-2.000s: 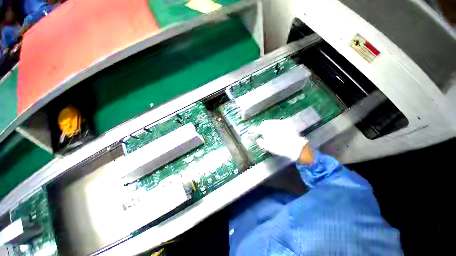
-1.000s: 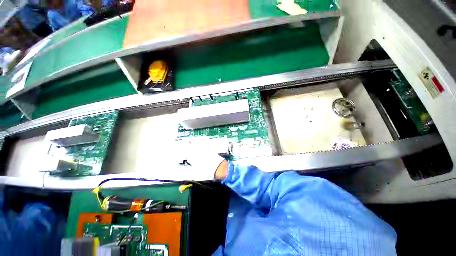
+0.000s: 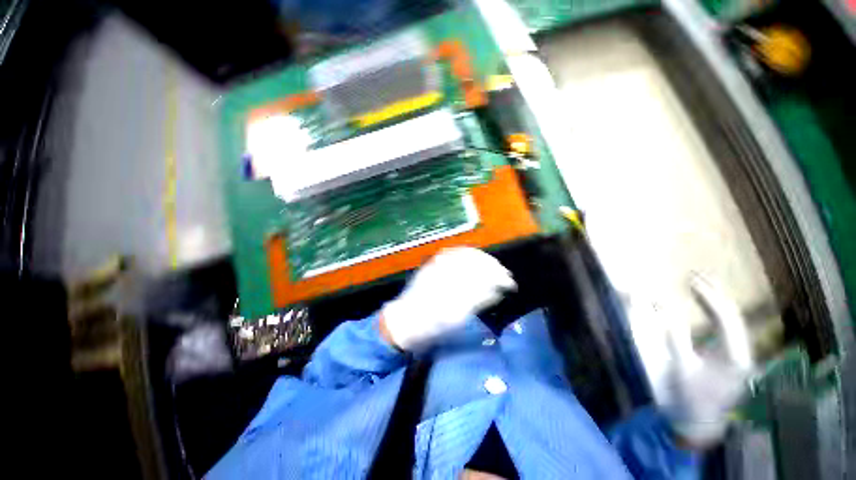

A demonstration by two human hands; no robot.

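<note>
The green circuit board lies in the orange-brown fixture. It bears a long pale heatsink, a grey finned heatsink and a yellow strip. My left hand, in a white glove, is just off the fixture's near edge, in front of my body, fingers curled; whether it holds anything is not visible. My right hand, gloved and strongly blurred, is at the lower right over the conveyor, near a board; its grip is unclear.
The conveyor runs along the right with metal rails. A black and orange tool lies between fixture and conveyor. Shiny metal hardware and crumpled clear plastic are at the lower left. A yellow object is at the upper right.
The view has swung from the conveyor to the bench, and the fixture with its board is now central. Both gloved hands now show; before, only one arm reached over the conveyor boards.
</note>
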